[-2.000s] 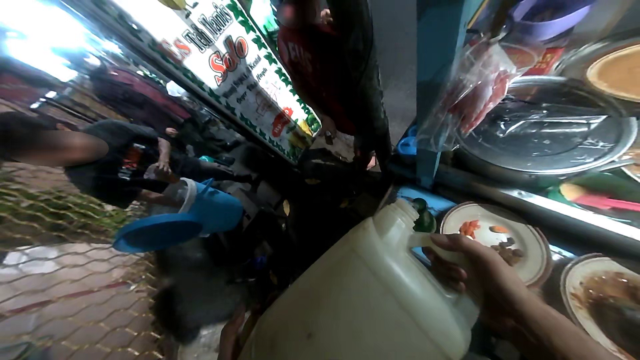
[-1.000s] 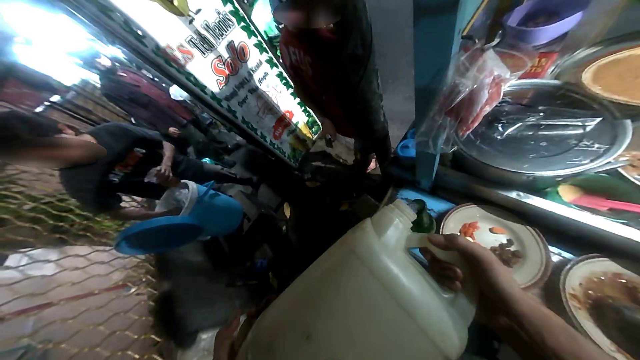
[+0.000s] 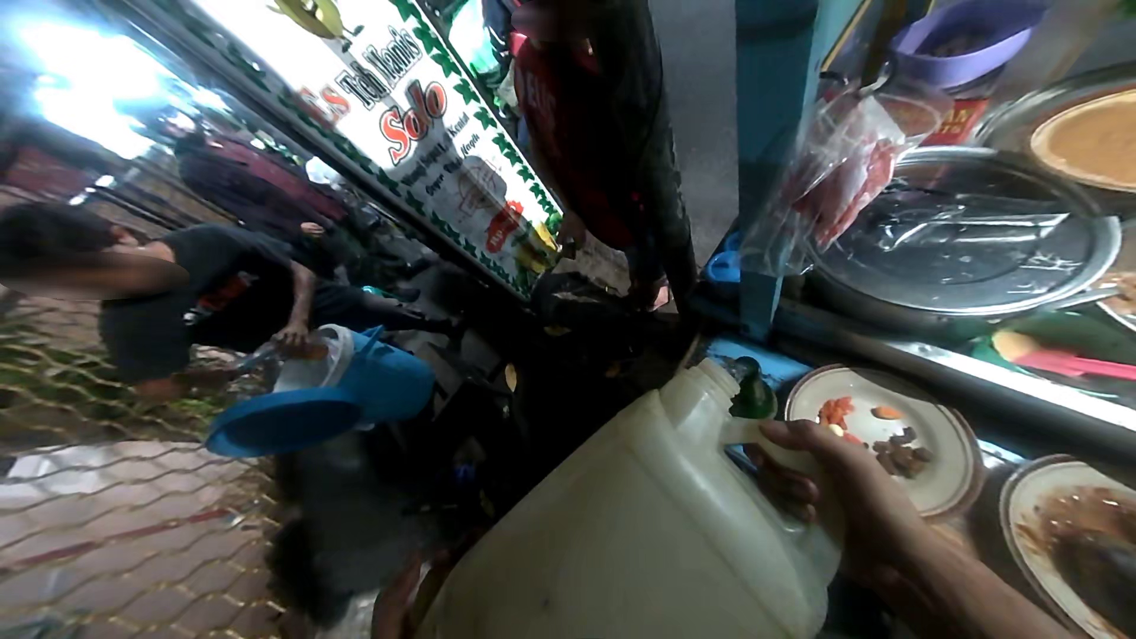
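Observation:
A large whitish plastic jerrycan (image 3: 621, 506) fills the lower middle of the view, tilted, its uncapped neck pointing up. My right hand (image 3: 843, 497) is closed around its handle. At the can's lower left side, my left hand (image 3: 404, 595) shows only in part, touching or close to the wall; its fingers are mostly hidden. Just beyond the neck is a dark green object (image 3: 753, 390), perhaps a bottle. A plate with red bits and brown food scraps (image 3: 852, 382) lies right of my right hand, and a sauce-smeared plate (image 3: 1021, 532) is at the right edge.
A metal tray or lid (image 3: 958, 240), a plastic bag with reddish contents (image 3: 852, 169) and a purple basket (image 3: 967, 44) are at upper right. A blue post (image 3: 772, 160) stands by the counter. At left, a person (image 3: 222, 284) bends over a blue bucket (image 3: 390, 377) behind wire mesh (image 3: 133, 532).
The person at left has moved their hands at the blue bucket, and one arm now reaches to its rim. My hands and the jerrycan have stayed almost the same.

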